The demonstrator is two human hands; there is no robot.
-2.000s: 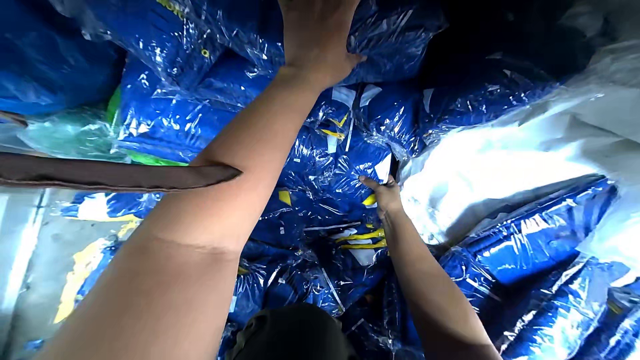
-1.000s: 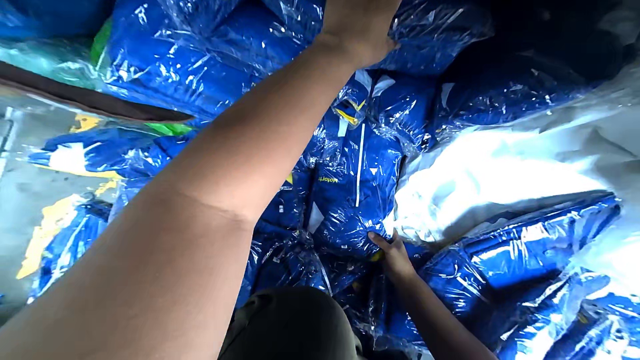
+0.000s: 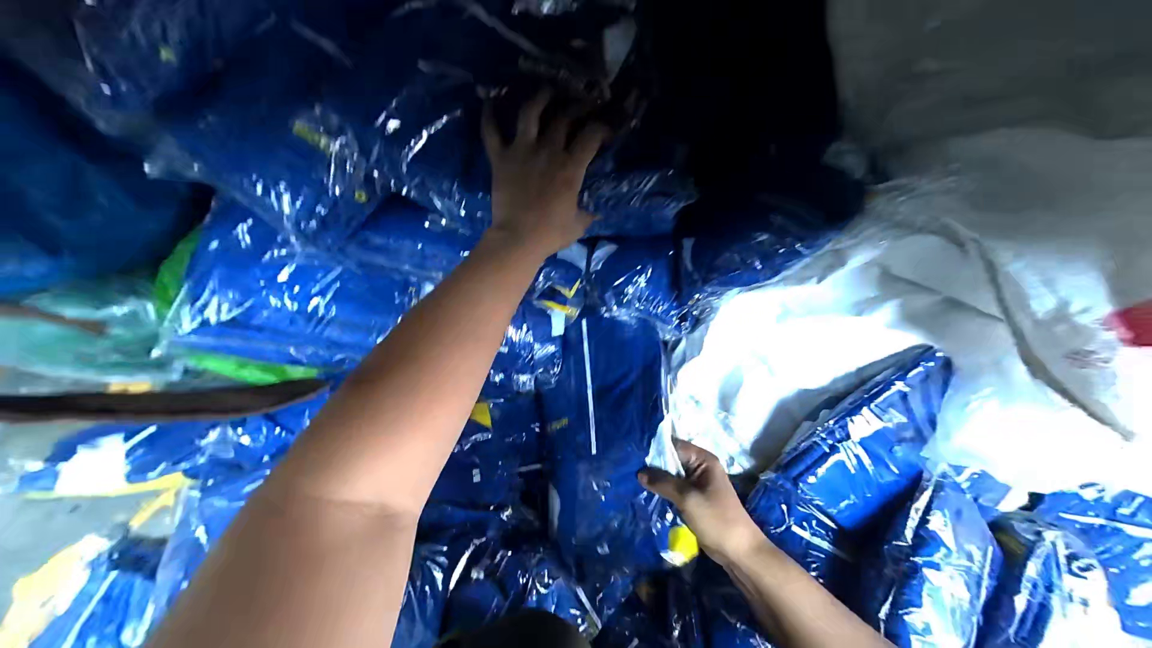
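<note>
Blue folded garments in clear plastic bags fill the view. My left hand (image 3: 540, 171) rests with spread fingers on a dark blue bagged bundle (image 3: 396, 135) at the top of the pile. Below it, a long bagged blue garment (image 3: 598, 423) with a thin white stripe lies at the centre. At this garment's right edge, my right hand (image 3: 702, 495) pinches a crumpled whitish piece (image 3: 664, 450), perhaps plastic or a sack edge, between thumb and fingers. A yellow patch (image 3: 681, 544) shows just below that hand.
A white woven sack (image 3: 810, 333) spreads on the right, with a bagged blue garment (image 3: 864, 441) against it. More blue bags (image 3: 945, 558) lie at lower right. A dark strap-like strip (image 3: 162, 402) crosses the left side, above blue and yellow packets (image 3: 117, 459).
The striped garment at the centre, covered two seconds ago by other bags, now lies exposed. My right hand has moved up along its right edge. My left hand stays on the upper bundle.
</note>
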